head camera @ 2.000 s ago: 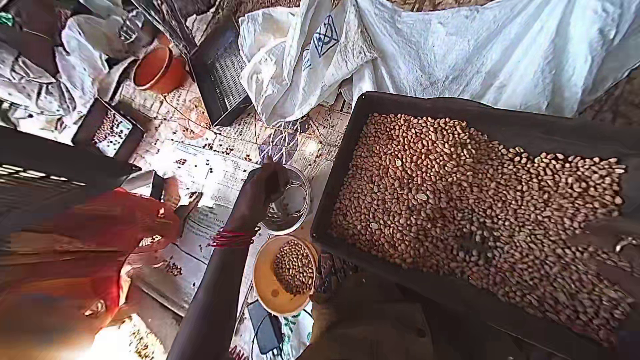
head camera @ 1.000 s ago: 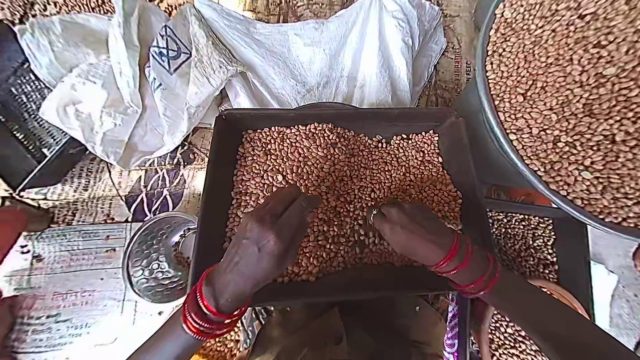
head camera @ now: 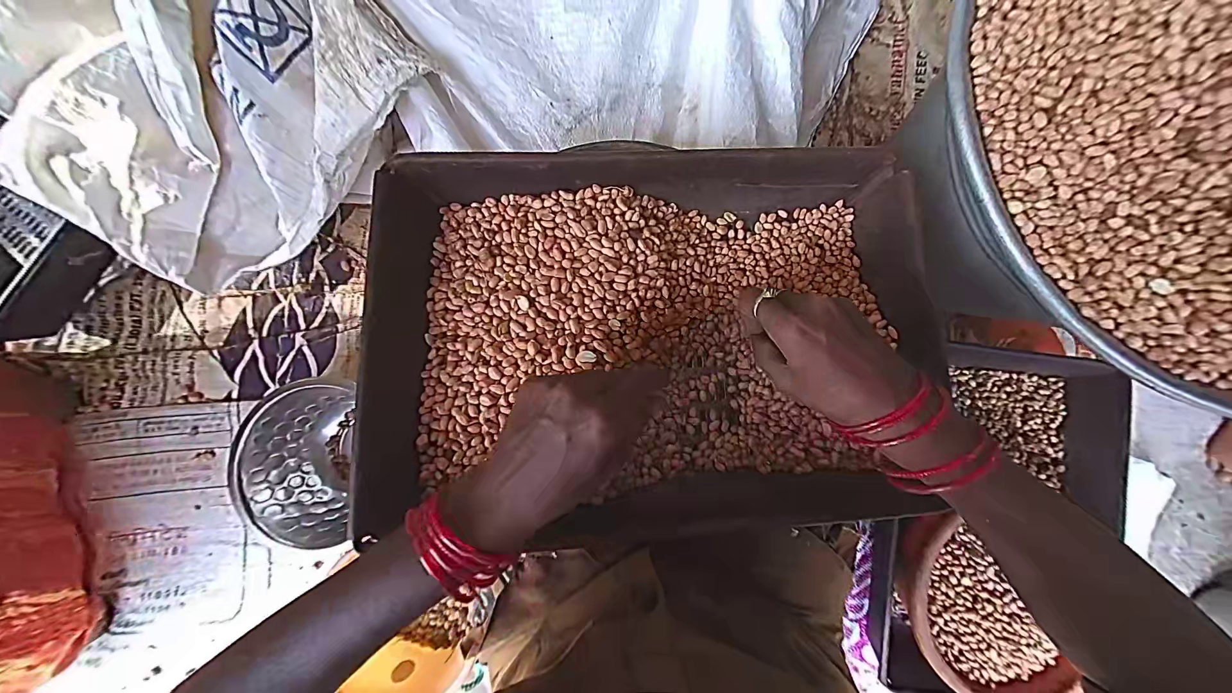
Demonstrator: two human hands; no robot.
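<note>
A black rectangular tray [head camera: 635,168] lies in front of me, holding a layer of shelled peanuts [head camera: 558,269] with reddish-brown skins. Over its lower middle is my left hand [head camera: 568,438], blurred, fingertips among the peanuts and hidden from view; whether it grips any cannot be told. My right hand [head camera: 818,346], with a ring and red bangles, is at the tray's right half, fingers curled inward over the nuts. What lies inside its fingers is hidden. Between the hands the nuts are shaded and thinner.
A large metal basin [head camera: 1001,231] heaped with peanuts stands at upper right. Below it are another dark tray [head camera: 1102,433] and a round bowl [head camera: 929,568] of nuts. At left are a dimpled metal bowl [head camera: 289,467] and printed sacking; a yellow bowl [head camera: 404,664] is below. White sacks [head camera: 616,77] lie behind.
The view has swung right onto the tray since two seconds ago. My left hand, then at the metal bowl, is in the tray. Over the last second it has shifted right across the nuts.
</note>
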